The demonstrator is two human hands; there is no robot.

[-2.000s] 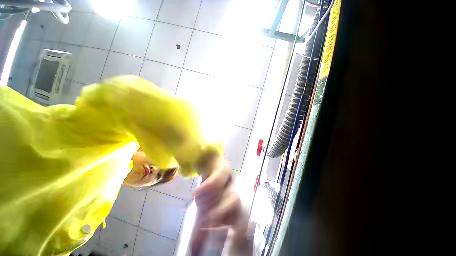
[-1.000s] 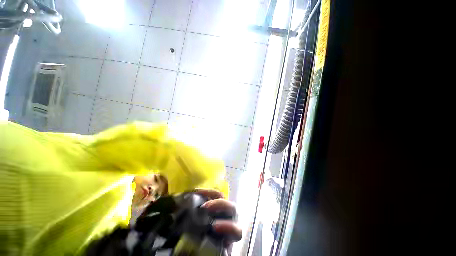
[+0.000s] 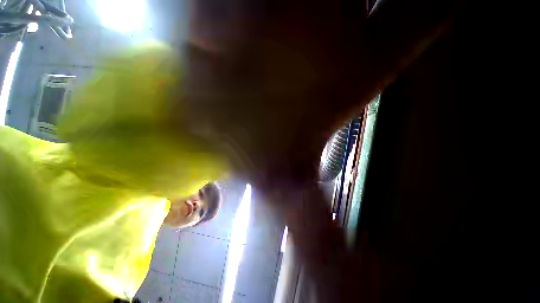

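Neither my left hand nor my right hand can be told in view. A person in yellow leans in from the left, with the face showing below the raised yellow sleeve. That person's hand is very close to the lens, dark and blurred, and covers the upper middle. Its fingers spread toward the right and lower middle. Whether it touches or holds anything cannot be told. No work piece can be made out.
The view points up at a tiled ceiling with a bright strip light. A pale ceiling unit is at left. A ribbed grey hose and a greenish edge stand at right. The far right is black.
The person's hand has come from the lower middle up close to the lens and now hides much of the ceiling. The dark, blurred item seen by the hand a second ago no longer shows.
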